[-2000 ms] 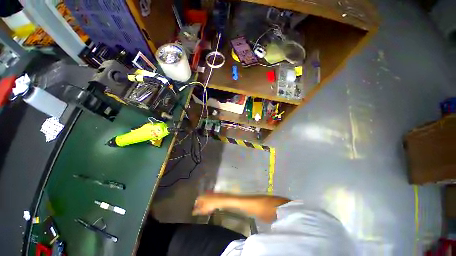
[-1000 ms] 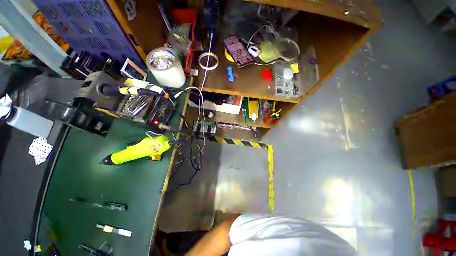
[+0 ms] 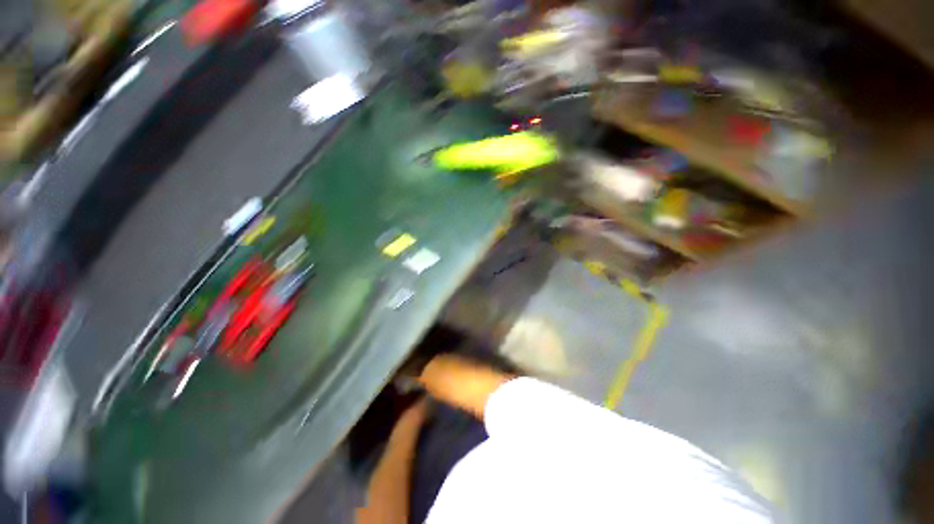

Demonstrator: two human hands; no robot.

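Observation:
The picture is strongly blurred. My right hand (image 3: pixel 438 379) is at the bench's front edge, at the end of the arm in a white sleeve. My left hand (image 3: pixel 414 411) is close to it, at the end of a bare forearm rising from the bottom. The fingers of both hands are smeared and partly dark, so I cannot tell if they hold anything. Red housings (image 3: pixel 251 312) lie in a blurred group on the green bench mat (image 3: pixel 353 338), up and left of my hands.
A lime-green electric screwdriver (image 3: pixel 497 153) lies at the mat's far right end. Small pale and yellow pieces (image 3: pixel 398 246) lie on the mat. The dark conveyor belt (image 3: pixel 174 225) runs beyond it. Wooden shelves (image 3: pixel 753 220) with mixed items stand at right, above the grey floor (image 3: pixel 737 358).
The view has swung left along the bench, so the red housings now show and the screwdriver sits farther right. Both forearms now show near the bench edge; one second ago only one arm showed.

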